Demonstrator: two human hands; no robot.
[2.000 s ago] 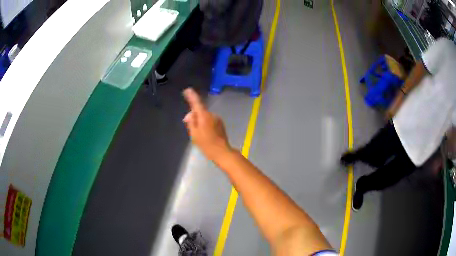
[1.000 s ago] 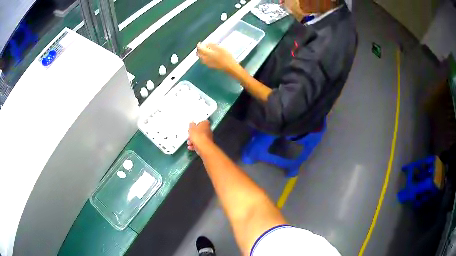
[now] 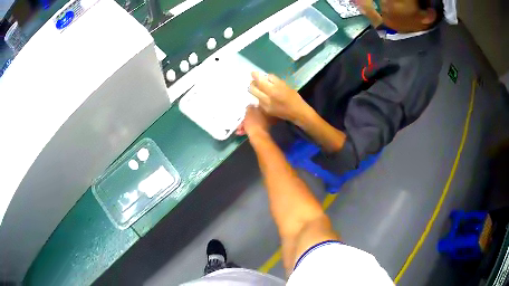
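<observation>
A white tray (image 3: 215,109) lies on the green worktop beside the belt, its near rim towards me; its far part is washed out. My right hand (image 3: 254,120) is at the tray's right edge with its fingers curled on the rim. Another person's hand (image 3: 273,95) is right above it and touches or overlaps it, so the fingers are partly hidden. A clear tray (image 3: 137,184) nearer to me holds two small round white parts and flat white pieces. My left hand is not in view.
A seated person in a dark jacket (image 3: 385,95) is on a blue stool (image 3: 335,173). Round white parts (image 3: 192,59) stand in a row by the belt rail. A clear container (image 3: 303,33) lies beyond. A white housing (image 3: 83,95) is at left; another blue stool (image 3: 463,234) is at right.
My right hand went from pointing over the aisle to the white tray's edge. The other person's hand has come from the belt side to the tray beside mine. The view has turned towards the worktop.
</observation>
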